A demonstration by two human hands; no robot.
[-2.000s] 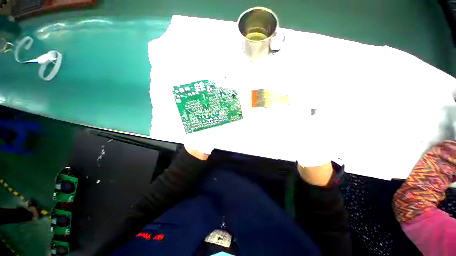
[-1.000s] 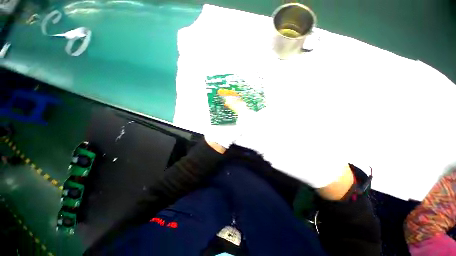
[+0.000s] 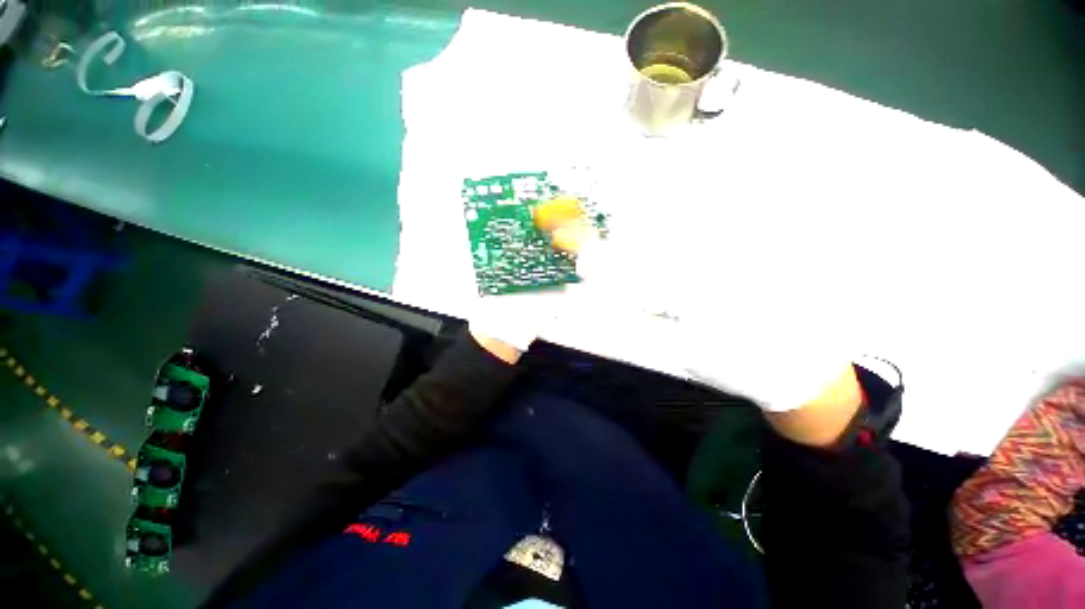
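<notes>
A green circuit board (image 3: 512,244), pale-dotted side up, lies over the white sheet (image 3: 833,202). My left hand (image 3: 514,324), in a white glove washed out against the sheet, is at the board's near edge and appears to hold it; its fingers are hard to make out. My right hand (image 3: 761,363), also gloved and washed out, is shut on a brush; its fingers and the handle are lost in the white. The blurred orange bristles (image 3: 557,214) are over the board's right half. A steel mug (image 3: 676,71) with yellowish liquid stands behind the board.
Several boards with round black parts (image 3: 158,478) stand in a row on the dark side table (image 3: 286,393), front left. A white looped strap (image 3: 161,95) lies on the green bench (image 3: 274,155). A neighbour's patterned sleeve (image 3: 1029,470) is at the right edge.
Two seconds ago the brush was right of the board; its bristles are now over the board. The board has turned slightly against the sheet. The camera view has shifted too.
</notes>
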